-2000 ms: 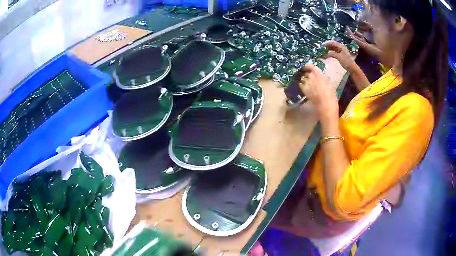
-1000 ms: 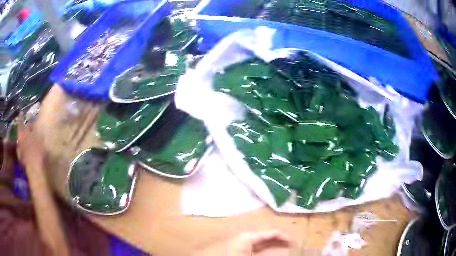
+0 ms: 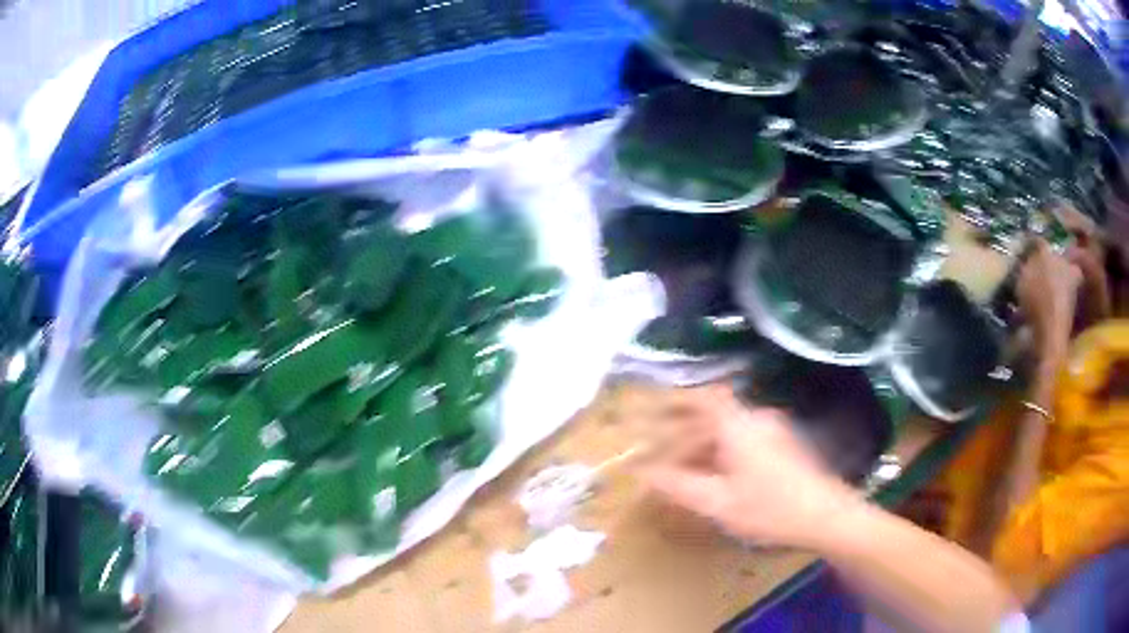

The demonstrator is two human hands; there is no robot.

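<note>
My right hand [image 3: 768, 476] reaches in from the lower right over the tan board, blurred, its fingertips pointing left. A thin pale line shows by the fingertips, but I cannot tell whether it is held. My left hand is out of the picture. Glossy green cover pieces [image 3: 310, 365] lie heaped in an opened white bag [image 3: 551, 352] on the left. Crumpled clear film scraps [image 3: 532, 581] lie on the board between the bag and my hand. Rounded green housings with dark recesses and silvery rims [image 3: 836, 278] are stacked beyond my hand.
A large blue bin [image 3: 409, 105] with dark green parts stands behind the bag. A coworker in yellow [image 3: 1077, 458] sits at the right, hands at a glittering pile of small parts [image 3: 990, 155]. The tan board [image 3: 669, 569] ends at a dark green edge, lower right.
The view has swung right, so the bag now lies at the left and the stacked housings and coworker are back in view. My right hand has come in over the board.
</note>
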